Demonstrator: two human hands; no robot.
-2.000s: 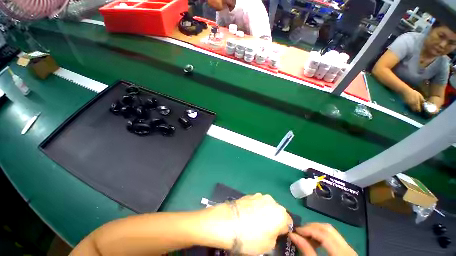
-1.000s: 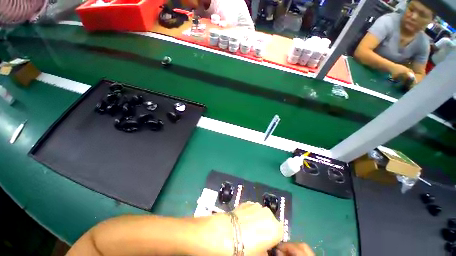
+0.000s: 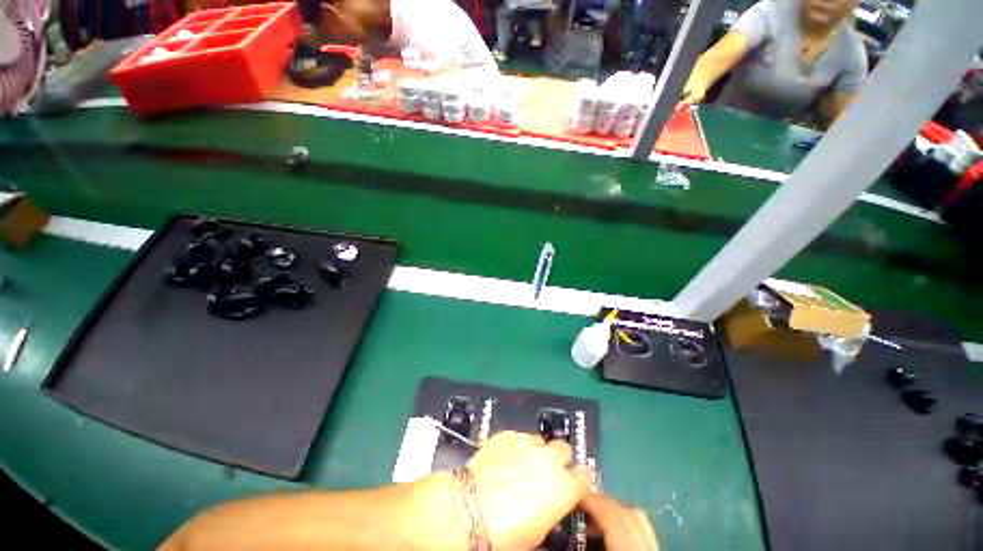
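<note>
The black fixture with white lettering (image 3: 517, 405) lies on the green bench. Glossy black housings sit at its upper left (image 3: 461, 413) and upper right (image 3: 554, 422). Another dark piece (image 3: 561, 532) shows under my hands, partly hidden. My left hand (image 3: 528, 486), with bracelets at the wrist, lies over the fixture with fingers bent down at its right side. My right hand (image 3: 620, 523) meets it there, cut off by the bottom edge. What the fingertips hold is hidden. A thin pale stick (image 3: 453, 433) shows beside my left hand, above a white label (image 3: 415, 450).
A black tray (image 3: 205, 393) with piled housings lies left. A white bottle (image 3: 591, 344) stands by a spare fixture (image 3: 663, 371). Right are a carton (image 3: 825, 310) and dark mat (image 3: 830, 441) with housings. A white post (image 3: 819, 183) slants across. Two people are opposite.
The camera view has shifted, moving the bench things left in the picture. My hands stay together at the fixture's lower right. The person opposite at right has moved an arm towards the dark post.
</note>
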